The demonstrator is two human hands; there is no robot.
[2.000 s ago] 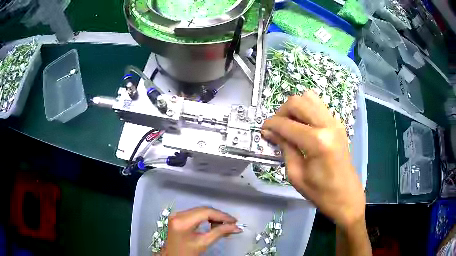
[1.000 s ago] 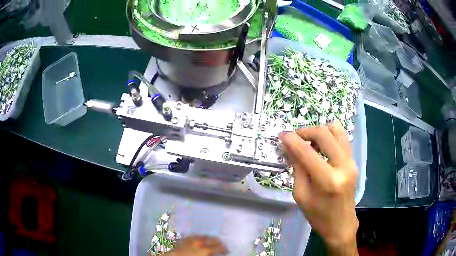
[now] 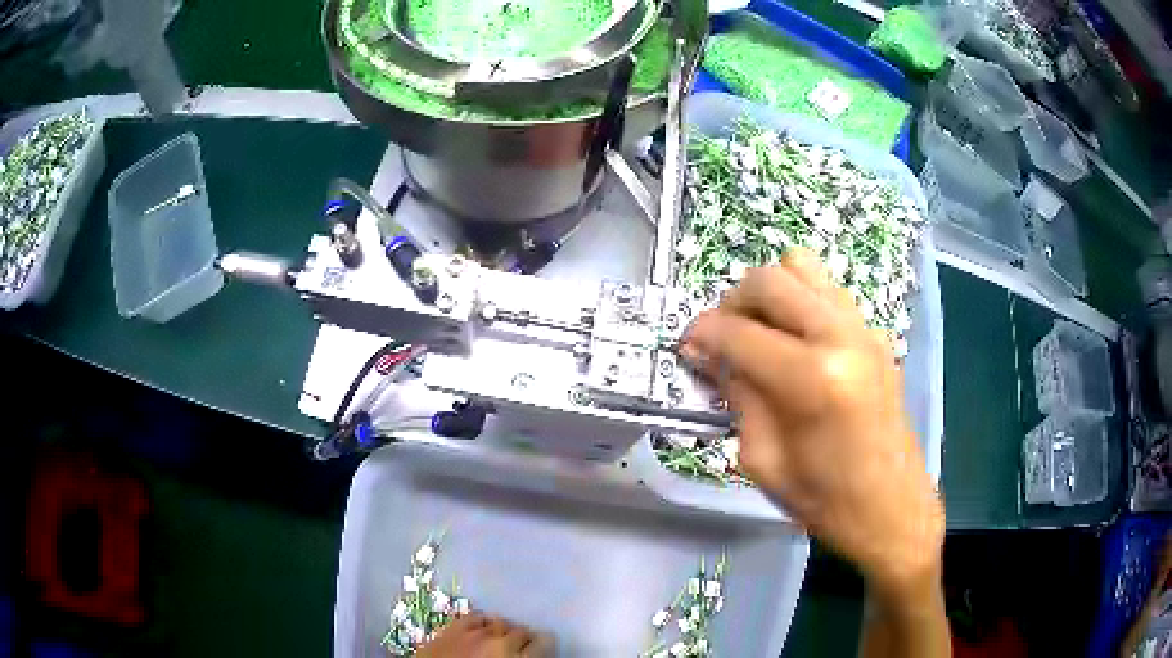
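Observation:
The silver assembly nest (image 3: 630,350) is at the right end of the machine's pneumatic cylinder (image 3: 386,298). My right hand (image 3: 810,399) is at the nest's right side, thumb and fingertips pinched together; whether a part is between them is hidden. My left hand (image 3: 486,639) is low in the near work tray (image 3: 578,514), cut off by the bottom edge, beside a small pile of white-headed green-stemmed parts (image 3: 422,598); its grip cannot be seen. A second pile (image 3: 694,611) lies at the tray's right.
The bowl feeder (image 3: 501,122) with green bits stands behind the machine, its feeder track (image 3: 670,193) running to the nest. The bulk parts tub (image 3: 810,219) is at right. A small clear box (image 3: 165,244) is at left. A blue tray (image 3: 803,77) is behind.
Over the last second my right hand has moved left and up, closer to the nest. My left hand has shifted slightly left and down; two seconds ago it was higher, pinching a small part.

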